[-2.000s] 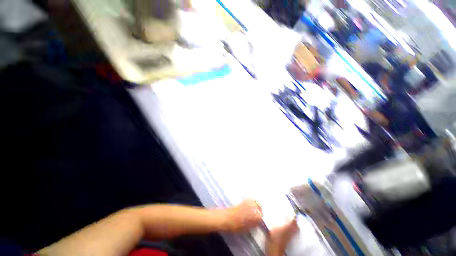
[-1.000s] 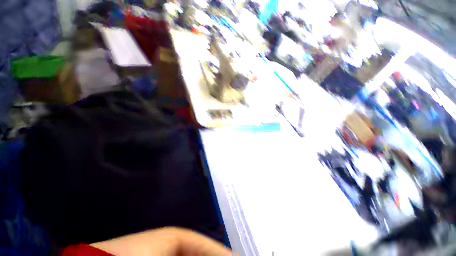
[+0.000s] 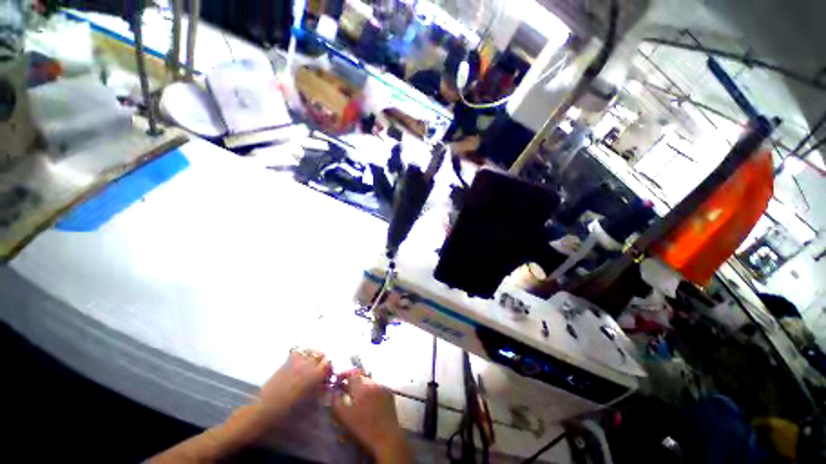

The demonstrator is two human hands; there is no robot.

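My left hand and my right hand are close together at the table's front edge, left of the needle area. Their fingertips meet around something tiny and shiny, too small and blurred to name. The white sewing machine with a blue stripe reaches to the right. A screwdriver with a black handle lies under its arm, and dark scissors lie beside it to the right.
A black rectangle on a holder stands above the machine. A blue patch marks the white table's left end. Dark pieces lie behind the table. An orange panel hangs at right. People are in the background.
The view has swung right from the table's left end and dark heap to the sewing machine. Both hands are in view again, fingertips together.
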